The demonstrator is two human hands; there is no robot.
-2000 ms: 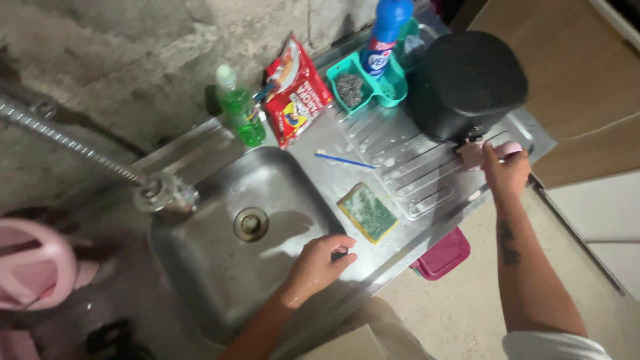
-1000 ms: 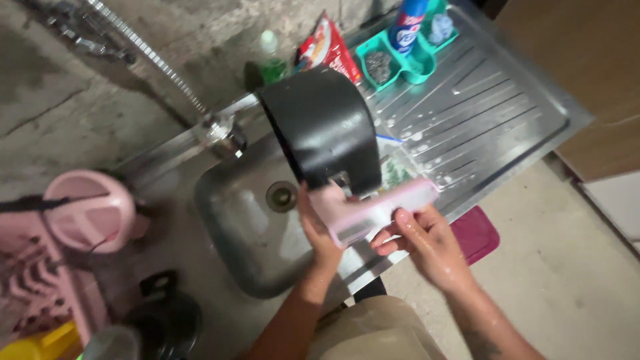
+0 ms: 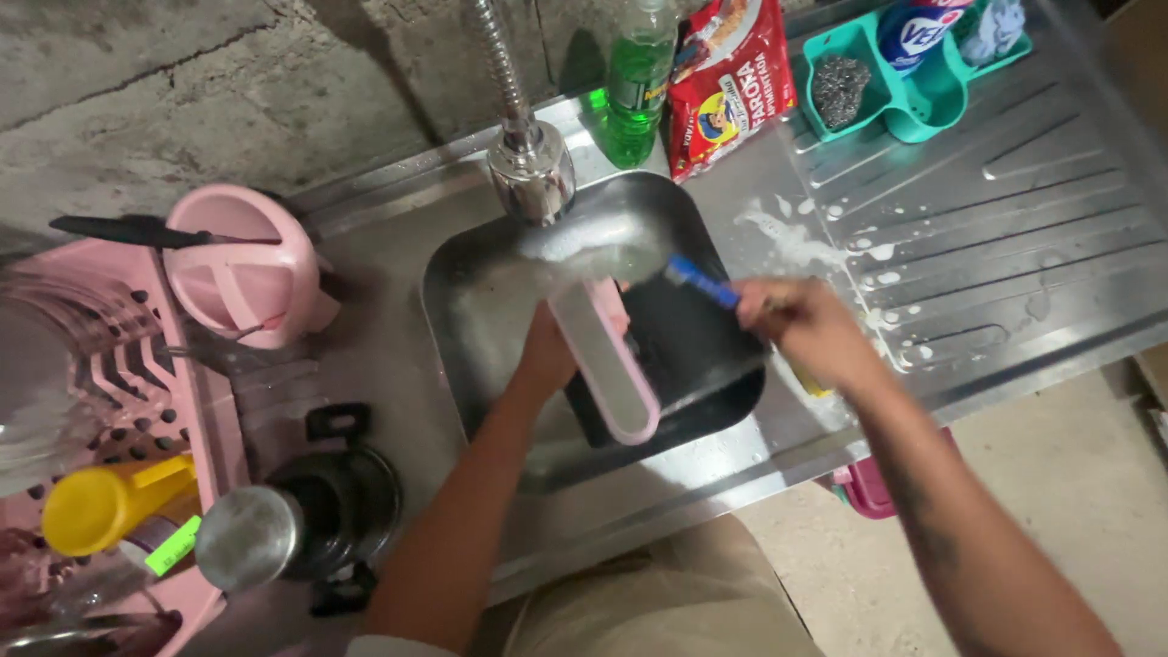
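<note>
My left hand [image 3: 552, 342] is over the sink basin [image 3: 493, 274], behind the pink handle [image 3: 610, 370] of a black bin-like container, probably an air fryer basket [image 3: 684, 347], which lies in the basin; its fingers are partly hidden by the handle. Between the fingers of my right hand [image 3: 794, 319] is a blue toothbrush [image 3: 701, 281], its bristle end pointing left above the container. The chrome faucet head [image 3: 534, 173] hangs over the back of the basin. A yellow edge of the sponge [image 3: 808, 376] shows below my right hand, which hides the rest.
A green soap bottle [image 3: 636, 87] and a red food packet [image 3: 730, 91] stand behind the basin. Right of them is a teal caddy [image 3: 922, 114] with steel wool [image 3: 839, 89]. At left are a pink dish rack [image 3: 210, 411], a pink cutlery holder [image 3: 242, 265] and a dark pot [image 3: 351, 511].
The black container has gone from the drainboard, where it stood two seconds ago, into the basin. My right hand has left the pink handle and taken hold of the blue toothbrush.
</note>
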